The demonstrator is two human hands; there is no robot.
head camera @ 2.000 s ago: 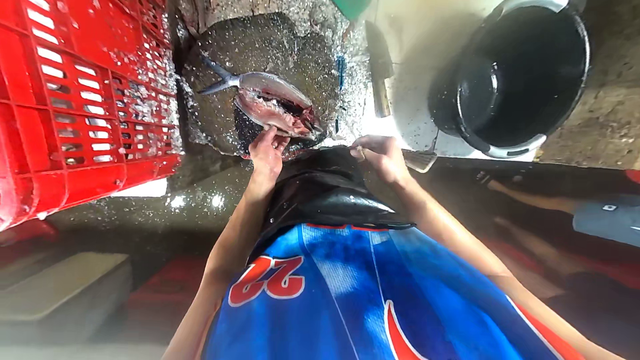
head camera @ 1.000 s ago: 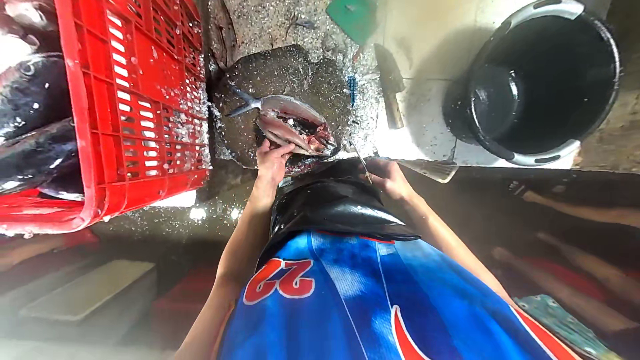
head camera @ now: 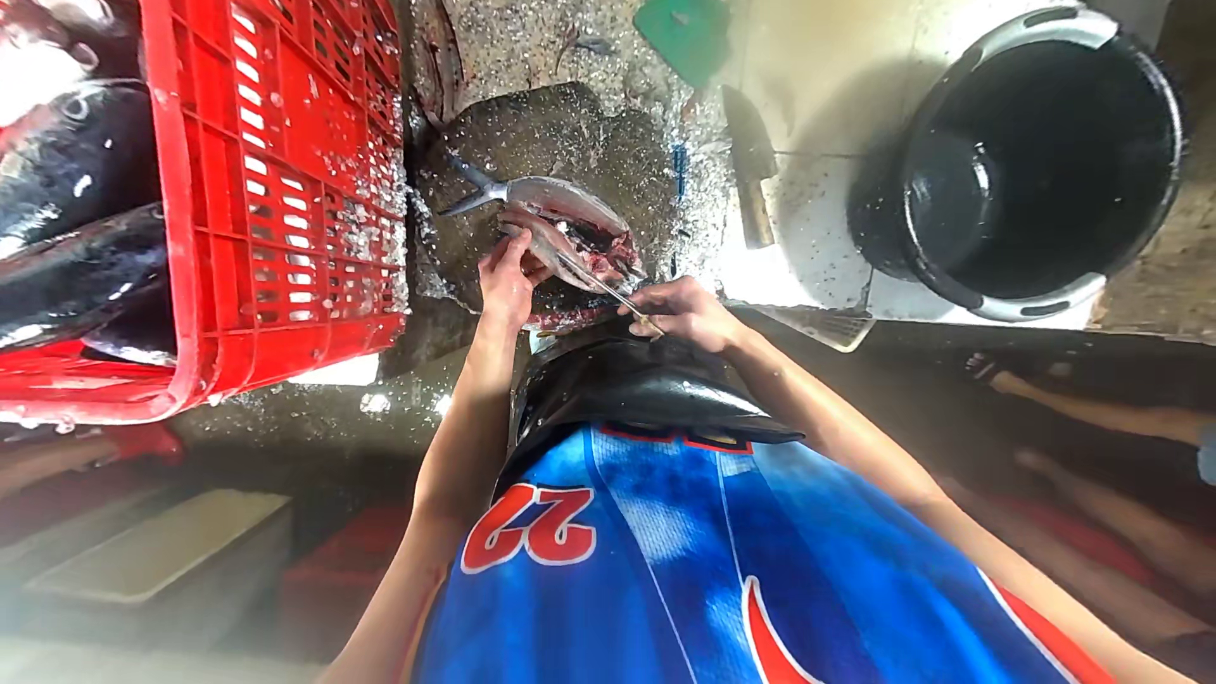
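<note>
A split-open fish (head camera: pixel 575 228) lies on a dark, worn cutting board (head camera: pixel 532 128), its forked tail toward the upper left and its red flesh exposed. My left hand (head camera: pixel 510 275) grips the near flap of the fish, thumb on top. In my right hand (head camera: pixel 679 313) is a thin knife (head camera: pixel 608 288), its blade lying along the near edge of the fish at the head end. A reddish strip of fish (head camera: pixel 570 318) lies at the board's near edge, just below the fish. A cleaver (head camera: pixel 750 161) with a wooden handle rests on the tiles right of the board.
A red plastic crate (head camera: pixel 285 180) with large fish (head camera: pixel 66 161) stands at left. At right is a black tub (head camera: pixel 1045 161) with grey handles. A green plastic piece (head camera: pixel 682 36) lies behind the board. Bare legs of people (head camera: pixel 1092 404) show at far right.
The knife in my right hand has come from beside the fish to its near edge. My left hand has shifted toward the tail side. The view has swung left, showing more of the crate.
</note>
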